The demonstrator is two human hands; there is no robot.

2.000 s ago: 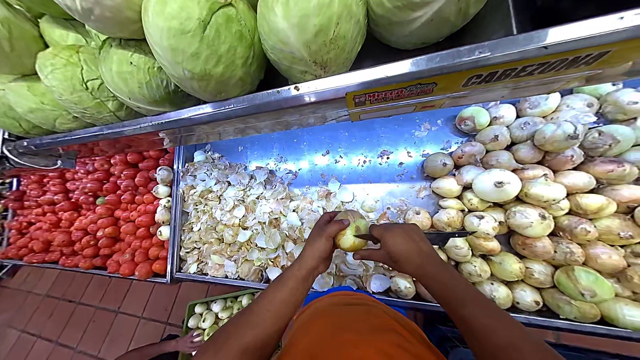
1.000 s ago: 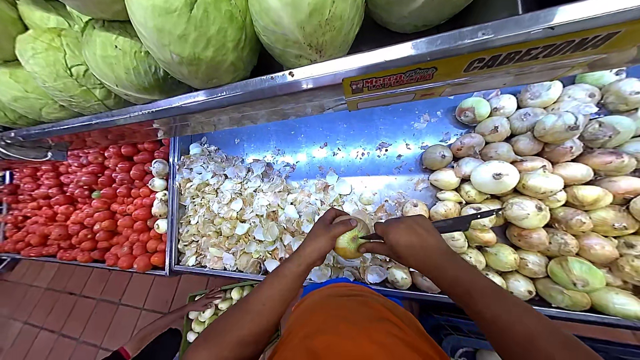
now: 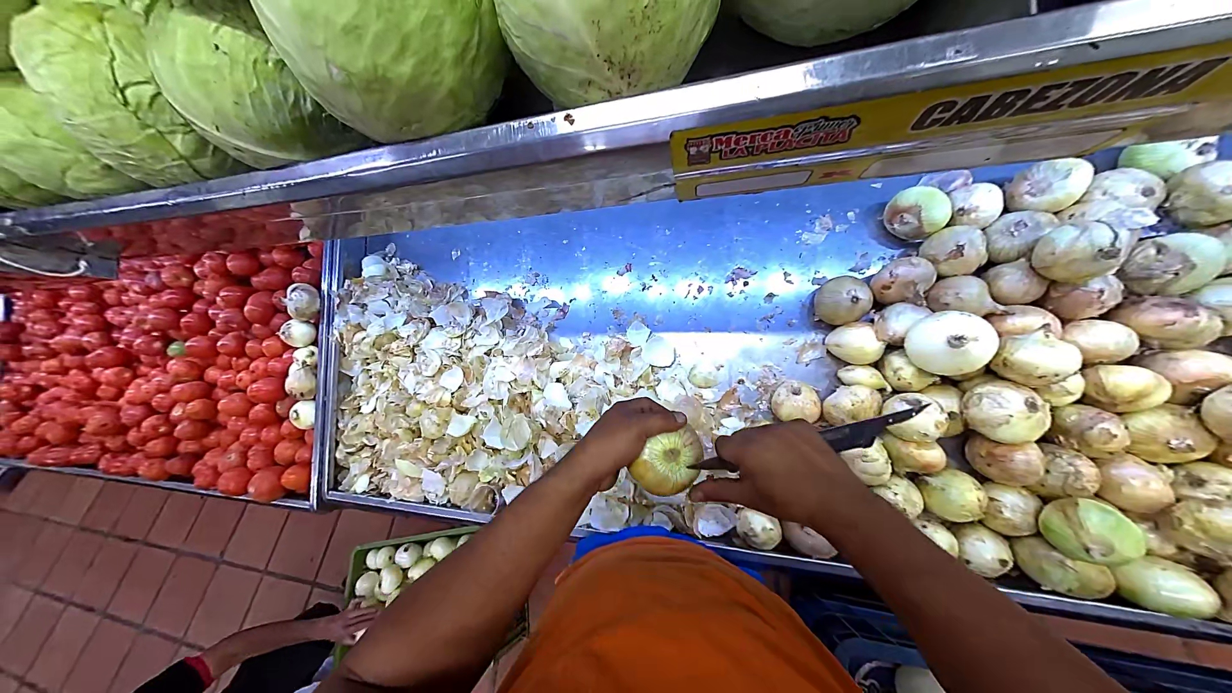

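My left hand (image 3: 630, 438) is closed around an onion (image 3: 666, 460) in front of my orange shirt, over the near edge of the metal bin. In my right hand (image 3: 784, 472) is a knife (image 3: 871, 430); its dark blade sticks out to the right behind the hand, and a dark pointed piece by my right fingertips touches the onion. Loose onion skins (image 3: 462, 375) lie in a heap left of and behind my hands. A pile of onions (image 3: 1006, 409) fills the right part of the bin.
Tomatoes (image 3: 192, 375) fill the left bin, with several onions along its right side. Cabbages (image 3: 385, 58) sit above, behind a metal shelf edge (image 3: 539, 140) bearing a yellow sign. Another person's hand (image 3: 346, 624) is at a green crate (image 3: 356, 568) of small onions, lower left.
The onion stays in my left hand, now turned so that an end faces up. The knife blade, not visible two seconds ago, shows to the right of my right hand.
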